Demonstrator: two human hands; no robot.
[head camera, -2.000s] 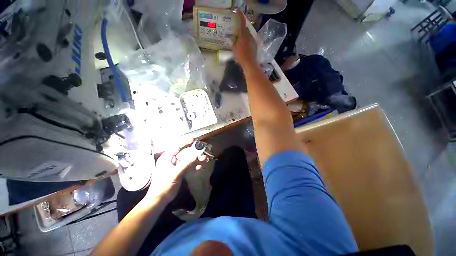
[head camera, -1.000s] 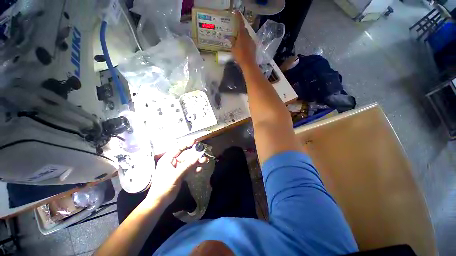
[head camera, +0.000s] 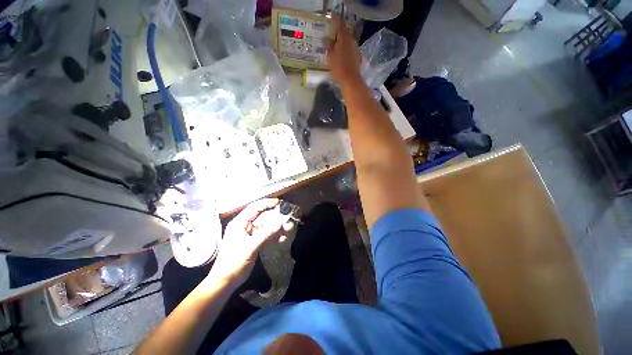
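Note:
My left hand (head camera: 255, 232) is bare and brightly lit, just in front of the table's front edge. It holds a small dark and shiny metal part (head camera: 287, 209) in its fingertips. A pale grey fabric strip (head camera: 276, 267) hangs below the hand over my lap. My right hand (head camera: 339, 45) is at the right edge of the beige control panel (head camera: 301, 43) with red digits, its fingers at the panel's side; whether it grips anything is unclear. The white JUKI sewing machine (head camera: 76, 201) stands at left, with a glaring lamp at its needle area.
Small dark buttons lie on the white tabletop (head camera: 326, 149) around a white tray (head camera: 281, 152). Clear plastic bags (head camera: 239, 83) lie behind it. A wooden bin (head camera: 506, 236) stands at right. A parts tray (head camera: 83, 295) is below the table at left.
The view has shifted slightly. My right hand's fingers have moved a little up and right at the panel's edge. My left hand still holds the metal part, turned slightly.

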